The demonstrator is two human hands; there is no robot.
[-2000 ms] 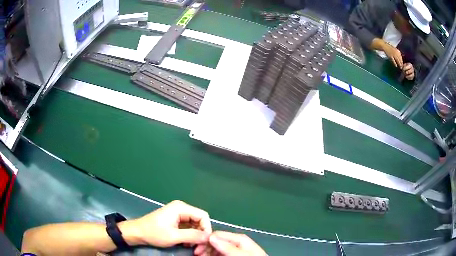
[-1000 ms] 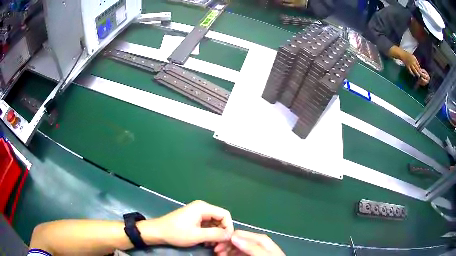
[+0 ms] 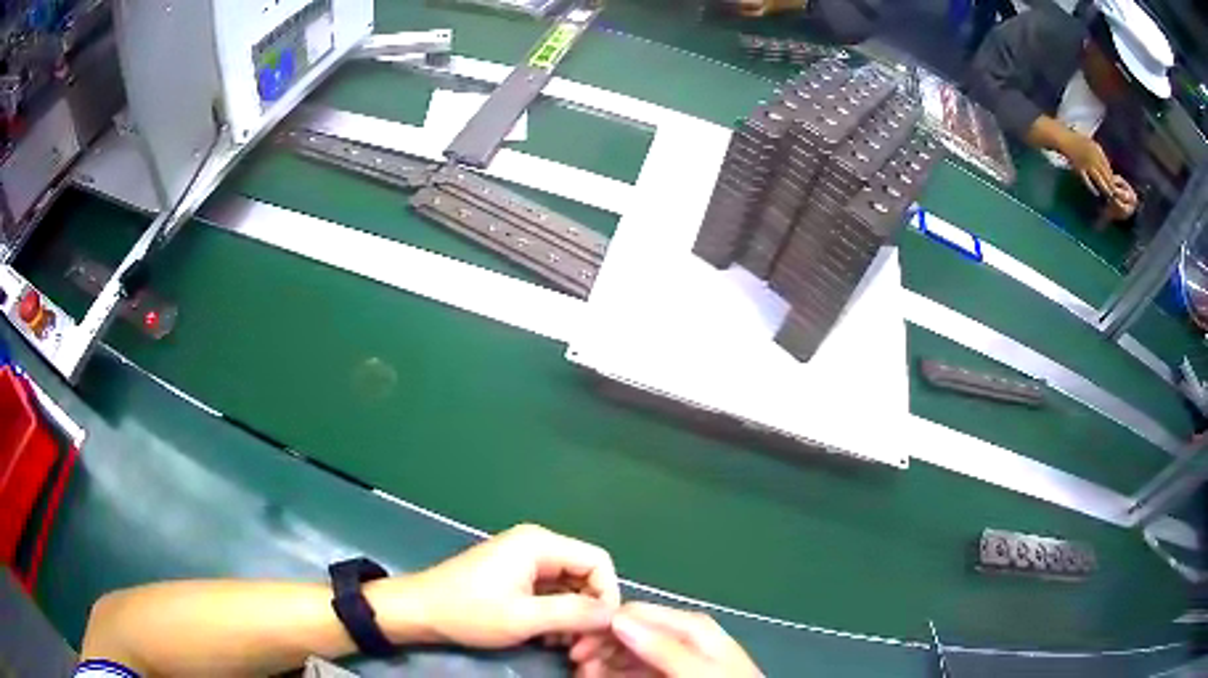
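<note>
My left hand (image 3: 530, 589), with a black band on its wrist, is at the bottom centre, its fingertips pinched together. My right hand (image 3: 676, 642) is cut off by the lower edge and its fingertips meet those of my left hand. Anything between the fingertips is hidden. A dark grey surface shows partly below my left hand; I cannot tell what it is. A grey six-hole bar (image 3: 1037, 554) lies on the green belt at lower right, its round recesses facing up. A thin dark pointed tip (image 3: 935, 645) stands at the bottom edge, right of my hands.
Tall stacked bars (image 3: 815, 186) stand on a white board (image 3: 742, 378). Another bar (image 3: 980, 382) lies right of it. Long bars (image 3: 510, 232) lie left of it. A white machine (image 3: 199, 80), red button (image 3: 32, 311) and red bin (image 3: 29, 464) are left. A person's hands (image 3: 1106, 179) show upper right.
The view has shifted left since the first frame. The six-hole bar has slid a little right. A bar now lies right of the board; one seen farther right is gone. My hands have barely moved.
</note>
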